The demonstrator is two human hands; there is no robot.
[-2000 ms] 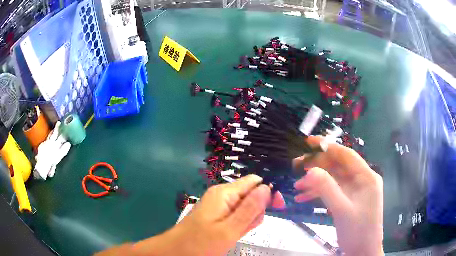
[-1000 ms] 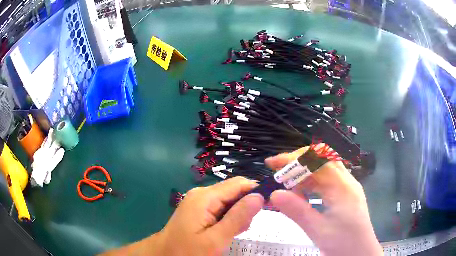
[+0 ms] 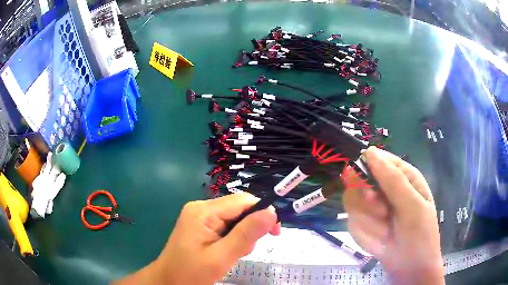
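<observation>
My left hand [image 3: 223, 231] is closed on the black sleeves of two wire harnesses, low in the middle. Two white printed labels [image 3: 309, 201] stand side by side just beyond its fingertips. Red lead wires [image 3: 328, 156] fan out from the sleeves to dark connector housings [image 3: 336, 139]. My right hand [image 3: 395, 211] holds the connector end between thumb and fingers. Another cable end with a connector [image 3: 366, 262] hangs over the white paper sheet [image 3: 295, 250]. The main harness pile [image 3: 278, 131] lies just beyond my hands, partly hidden by them.
A second harness pile [image 3: 312, 53] lies farther back. At left are a yellow sign [image 3: 165, 59], a blue bin [image 3: 108, 108], orange-handled snips [image 3: 100, 210], white gloves [image 3: 45, 189], a teal roll [image 3: 67, 158] and a yellow-handled tool [image 3: 14, 209]. A steel ruler [image 3: 468, 259] runs along the near edge.
The labels and connectors now stand up between my hands, the two labels spread apart. My right hand has moved to the connector end. The view has shifted, so the table things appear farther left.
</observation>
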